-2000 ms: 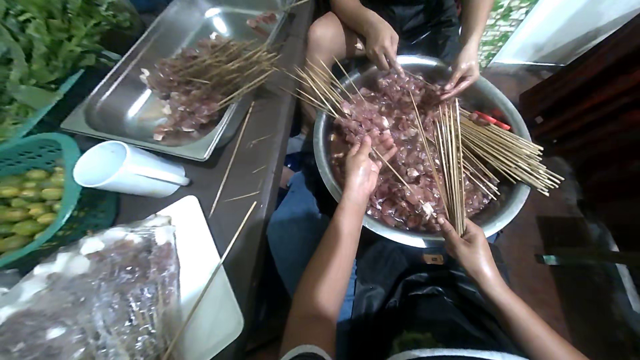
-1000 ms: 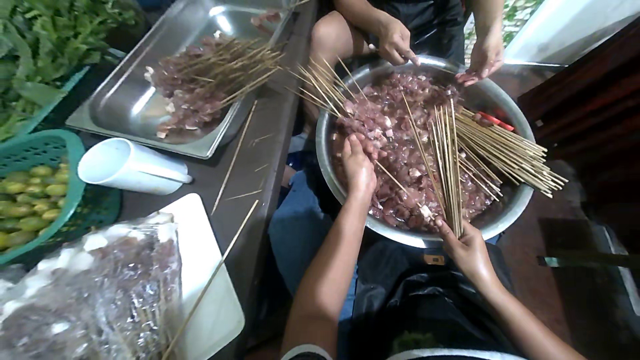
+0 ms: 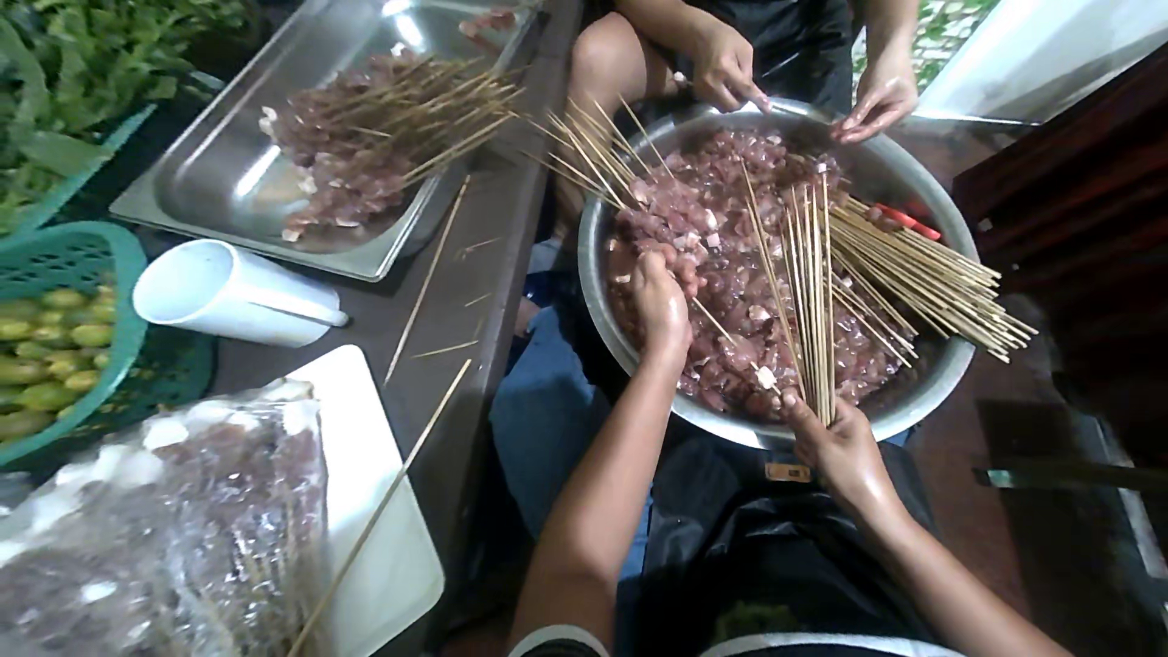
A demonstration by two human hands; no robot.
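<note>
A round steel basin (image 3: pixel 598 315) holds a heap of raw meat pieces (image 3: pixel 739 356). At its left side my left hand (image 3: pixel 662 297) is closed on some of the meat, and a thin stick slants out of the heap just right of it. My right hand (image 3: pixel 839 443), at the near rim, grips the lower ends of a fanned bunch of bamboo skewers (image 3: pixel 810 292). A larger bundle of skewers (image 3: pixel 931 274) rests across the right rim beside a red object (image 3: pixel 908 221). Skewers with meat (image 3: pixel 593 160) lie at the upper left rim.
Opposite, another person's two hands (image 3: pixel 725 68) are at the far rim. Leftward on the dark table (image 3: pixel 461 301) are a steel tray (image 3: pixel 274 251) of skewered meat, a white plastic jug (image 3: pixel 233 292), a white board (image 3: pixel 392 547) under plastic-wrapped skewered meat (image 3: pixel 210 529), and a green basket (image 3: pixel 128 338) of small fruit.
Since the earliest frame, my left hand has turned and closed on meat at the left of the basin. The other person's hands have moved back from the meat to the far rim and apart.
</note>
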